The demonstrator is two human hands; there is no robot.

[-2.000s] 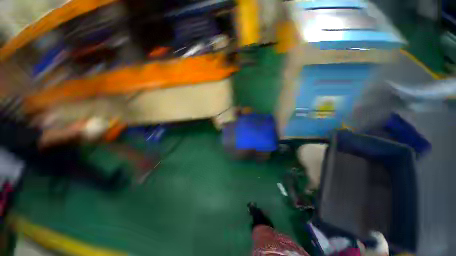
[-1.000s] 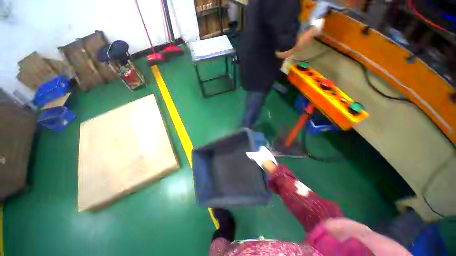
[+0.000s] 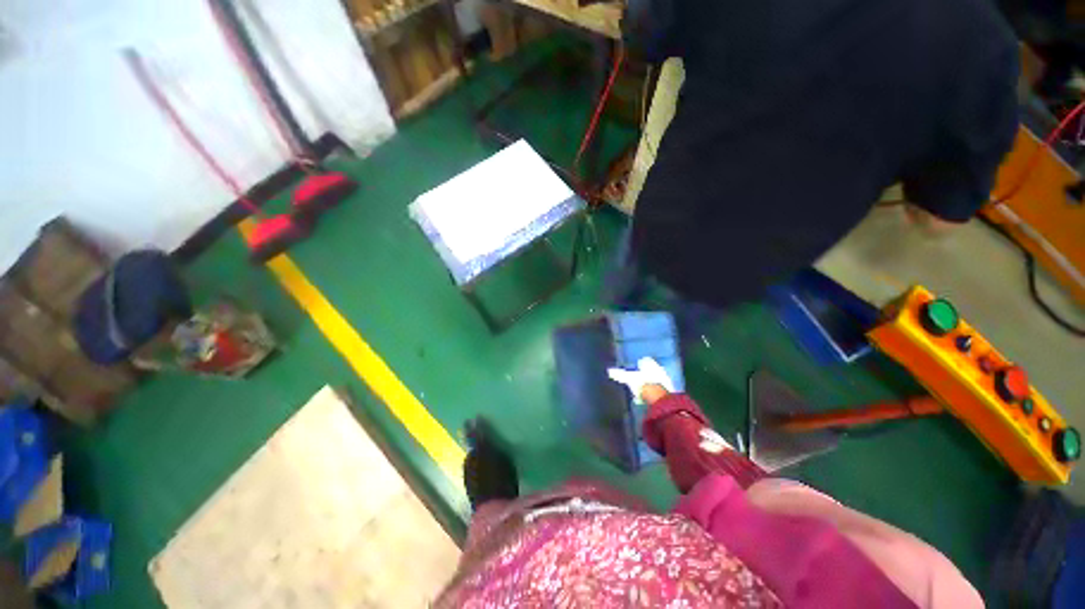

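A dark blue-grey plastic bin (image 3: 591,399) is in front of me over the green floor, tilted so that one side wall faces up. My right hand (image 3: 646,378), in a white glove, holds the bin at its right side wall. Its fingertips are blurred. My left hand is out of the picture. I cannot see anything inside the bin.
A stool with a white top (image 3: 506,205) stands ahead. A person in dark clothes (image 3: 809,143) is close at the right, beside a yellow-orange control box (image 3: 982,383) on a red post. A wooden board (image 3: 315,518) lies at lower left. Red brooms (image 3: 276,236) lean by the wall.
The bin was seen open from above and now shows tilted and narrower, still in my right hand. The stool, person and control box appear nearer; the wooden board has shifted down in view.
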